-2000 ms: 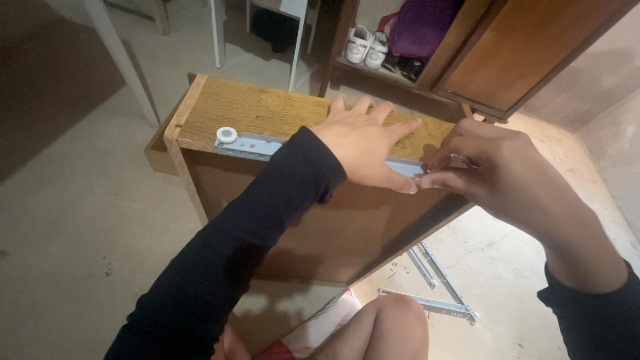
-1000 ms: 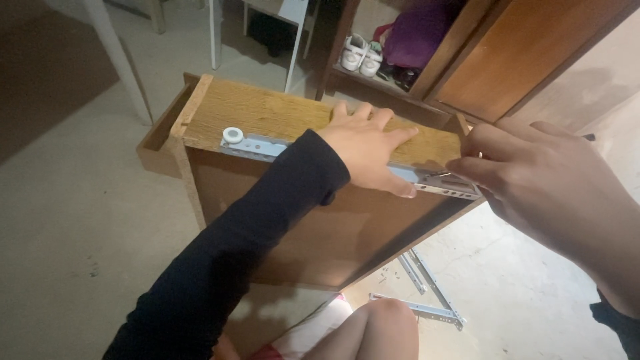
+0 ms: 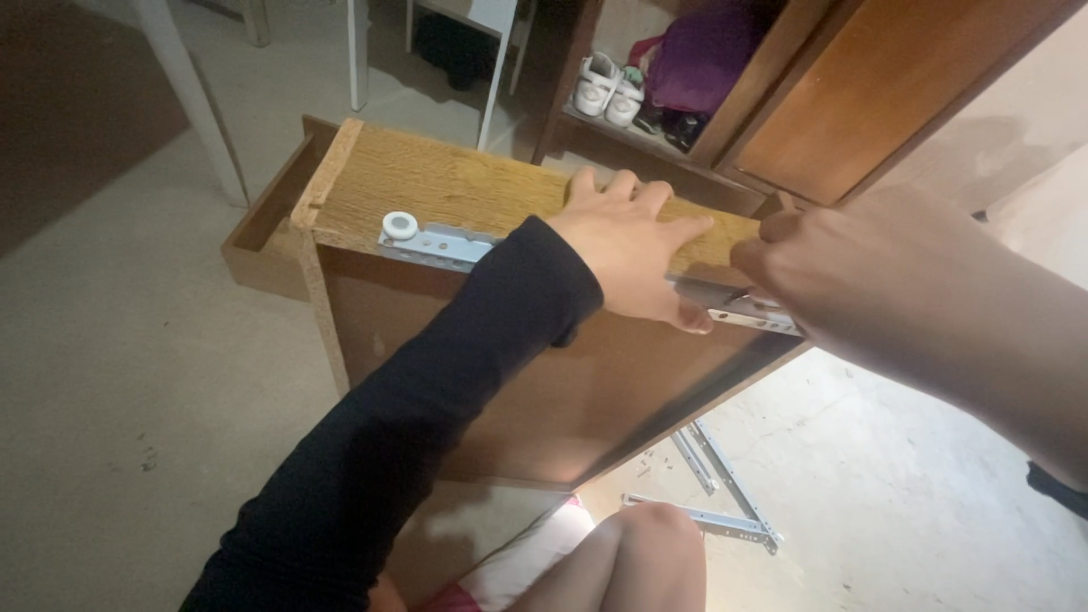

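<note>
A wooden drawer [image 3: 442, 174] stands on its side, with a metal drawer slide [image 3: 438, 245] along the lower edge of its upward face. The slide's white roller [image 3: 399, 225] sits near the left end. My left hand [image 3: 633, 246] lies spread over the side panel, its thumb by the slide, whose middle is hidden under hand and sleeve. Curled over the slide's right end is my right hand [image 3: 799, 255]. A thin dark metal tip [image 3: 738, 297] shows beside its fingers; what it belongs to is hidden in the grip.
Several loose drawer slides [image 3: 735, 480] lie on the concrete floor beyond my knee, with small bits near them. Another wooden drawer [image 3: 263, 255] is behind at left. At the back are a wooden cabinet [image 3: 722, 153] with white shoes [image 3: 608, 89] and white furniture legs [image 3: 357, 59].
My right hand has shifted right and up along the slide, and more of the slide's right part shows. The left hand stays on the panel.
</note>
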